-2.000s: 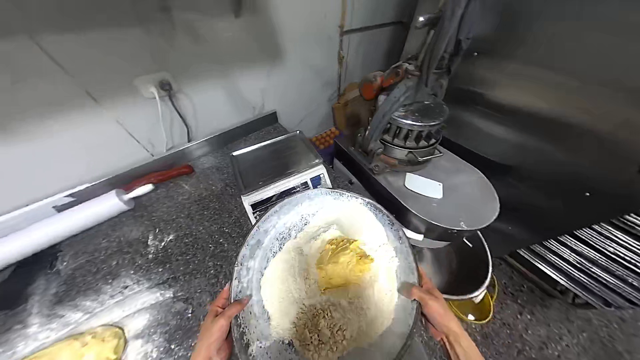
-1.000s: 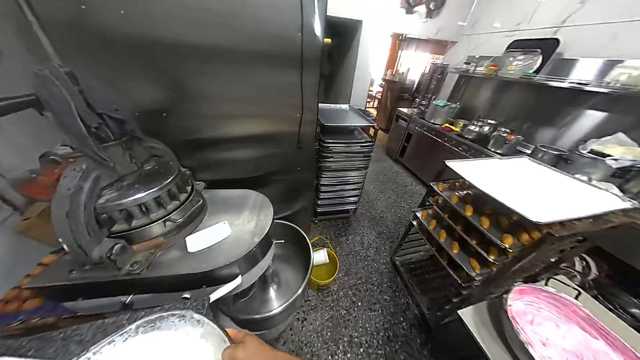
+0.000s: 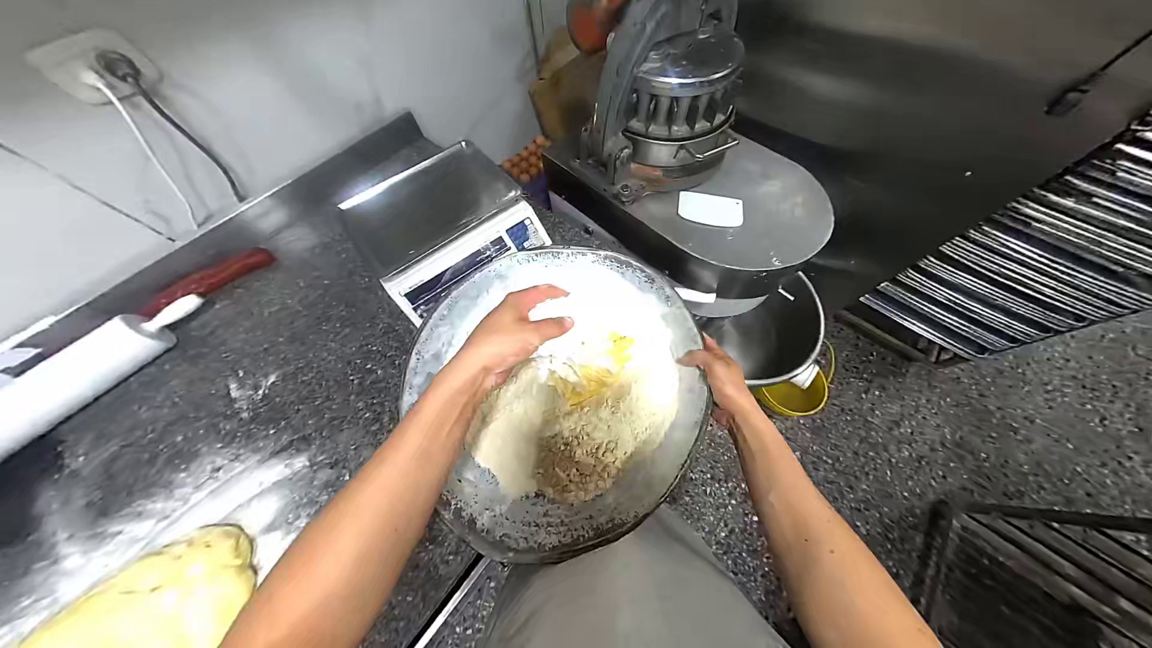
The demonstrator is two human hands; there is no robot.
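Observation:
A wide round metal bowl [image 3: 513,531] holds white flour [image 3: 504,441], a yellow fatty lump [image 3: 589,382] partly covered by flour, and brown crumbly matter [image 3: 576,463]. My right hand [image 3: 720,378] grips the bowl's right rim. Over the left part of the bowl, my left hand [image 3: 517,337] has its fingers apart above the flour, with nothing seen in them; its lower edge is at the flour, and whether it touches cannot be told. Behind the bowl stands a digital scale [image 3: 441,211] with a metal platform.
A rolling pin [image 3: 81,382], a red-handled tool [image 3: 207,274] and yellow dough [image 3: 162,594] lie on the floured counter at left. A metal machine [image 3: 756,207] overhangs a steel mixing bowl [image 3: 774,337] beside a yellow bucket [image 3: 801,391]. Stacked trays [image 3: 1035,243] are at right.
My left hand has left the bowl's left rim, where it was two seconds ago, and is now over the flour. The yellow lump is now partly covered. The view swung right and back.

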